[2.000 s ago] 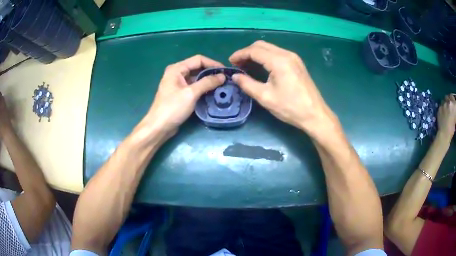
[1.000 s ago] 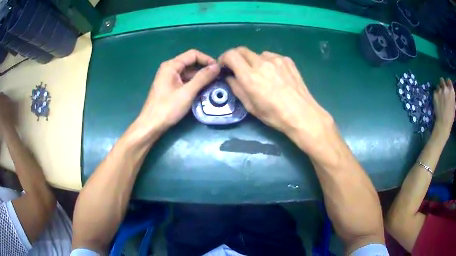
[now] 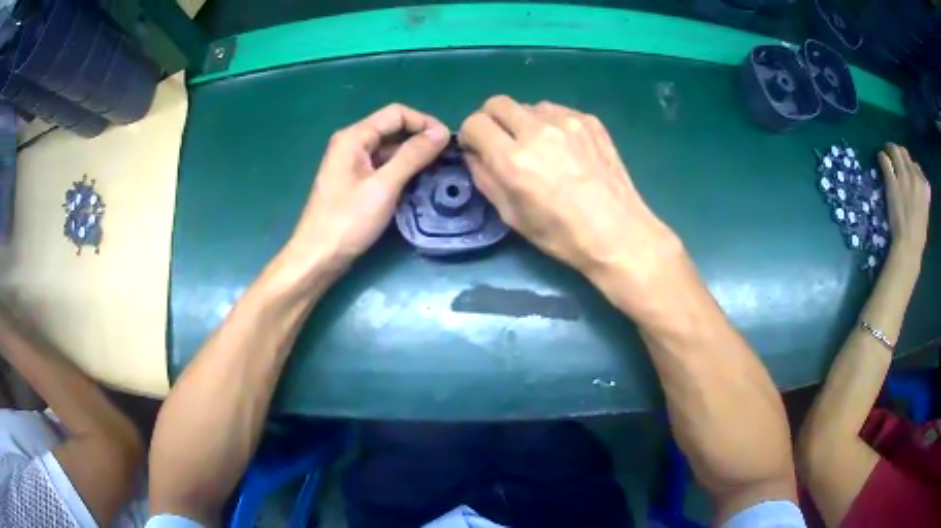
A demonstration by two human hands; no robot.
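Observation:
A dark grey-black plastic housing (image 3: pixel 450 222) lies on the dark green bench in front of me, its round central post with a hole facing up. My left hand (image 3: pixel 377 170) pinches at its far left rim with thumb and forefinger. My right hand (image 3: pixel 547 175) is over its far right side, fingers bent at the far rim, and covers that part. The two sets of fingertips nearly meet at the far rim. A tiny dark bit shows between them; I cannot tell what it is.
Two housings (image 3: pixel 781 87) stand at the back right, beside a heap of small black-and-white pieces (image 3: pixel 852 201) and another person's hand (image 3: pixel 906 196). Stacked housings (image 3: pixel 88 67) and more small pieces (image 3: pixel 84 215) are on the pale left table (image 3: pixel 129 289). Another person's arm is at lower left.
Since two seconds ago my right hand has moved left over the housing's far rim, its fingers now curled beside my left fingertips. The neighbour's arm at left has moved down.

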